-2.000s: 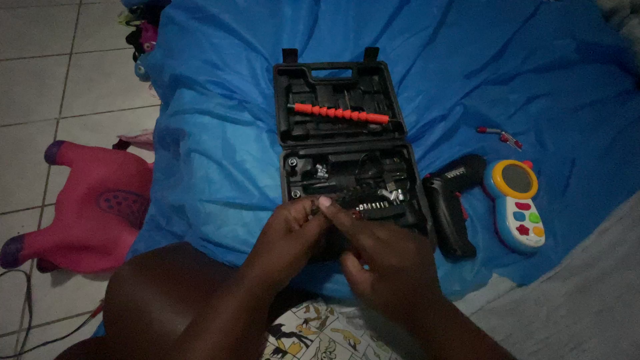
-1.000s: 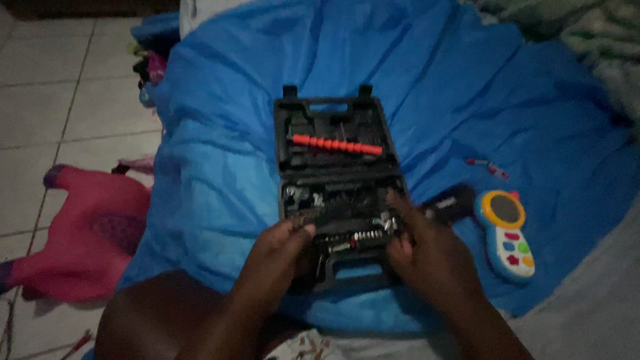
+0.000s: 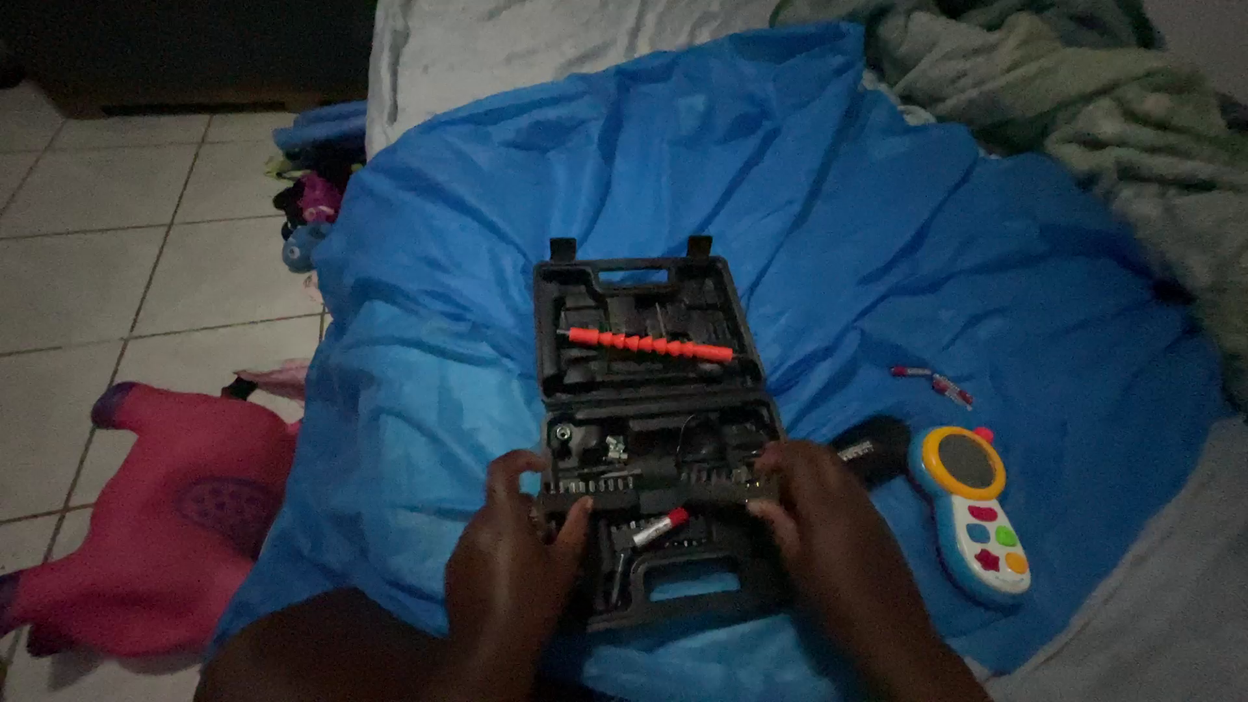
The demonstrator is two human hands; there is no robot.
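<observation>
A black plastic tool case [image 3: 548,390] lies unfolded on blue cloth. An orange-red flexible bit extension [image 3: 651,344] rests across its lid half. My left hand [image 3: 522,546] and my right hand [image 3: 819,517] pinch opposite ends of a black bit holder strip [image 3: 651,499], which spans the lower half and carries a row of small metal bits. Below the strip, a small clear tube with a red cap [image 3: 661,527] lies in the case. A black cordless screwdriver [image 3: 873,450], partly hidden by my right hand, is right of the case.
A toy phone [image 3: 975,517] lies right of the case, with small red-capped pieces [image 3: 934,383] above it. A pink inflatable-looking toy [image 3: 166,517] is on the tiled floor [image 3: 88,283] at left. A crumpled green blanket [image 3: 1102,107] lies at upper right.
My hands, close together two seconds ago, are now apart at the two ends of the bit holder strip. The view has shifted, showing more of the bed beyond the case.
</observation>
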